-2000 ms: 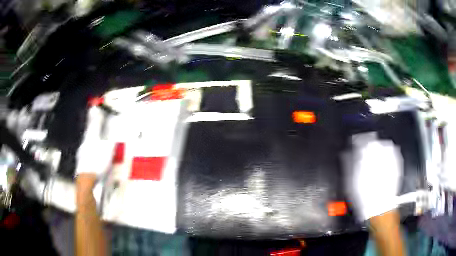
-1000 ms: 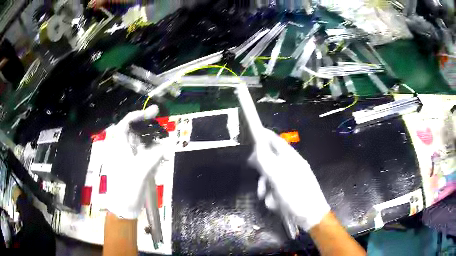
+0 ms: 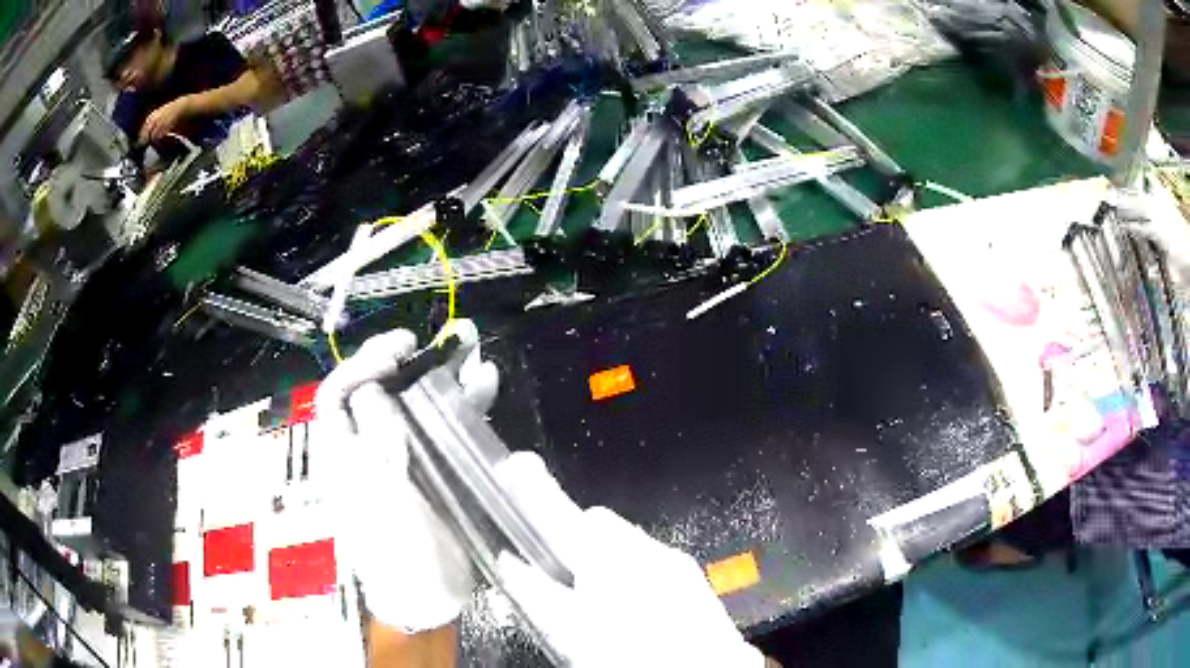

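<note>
My left hand (image 3: 398, 489), in a white glove, grips a silver-grey aluminium profile (image 3: 486, 480) near its upper end, where a small black end cap (image 3: 420, 363) sits. A yellow wire (image 3: 452, 277) loops up from that end, with a white strip (image 3: 345, 277) on it. My right hand (image 3: 626, 581), also gloved in white, is closed around the lower part of the same profile. The profile runs slanting from upper left to lower right. The fingers partly hide it.
Profiles with black ends and yellow wires lie piled on the green tabletop (image 3: 933, 131). More profiles (image 3: 1133, 307) lie on the printed sheet at right. Red-and-white cardboard (image 3: 261, 522) lies at left. A white bucket (image 3: 1086, 98) stands far right. A person (image 3: 196, 85) sits far left.
The view has shifted right. My hands have come together on the profile; a second ago they were apart, the right holding a pale strip. The wire loop is now above my left hand.
</note>
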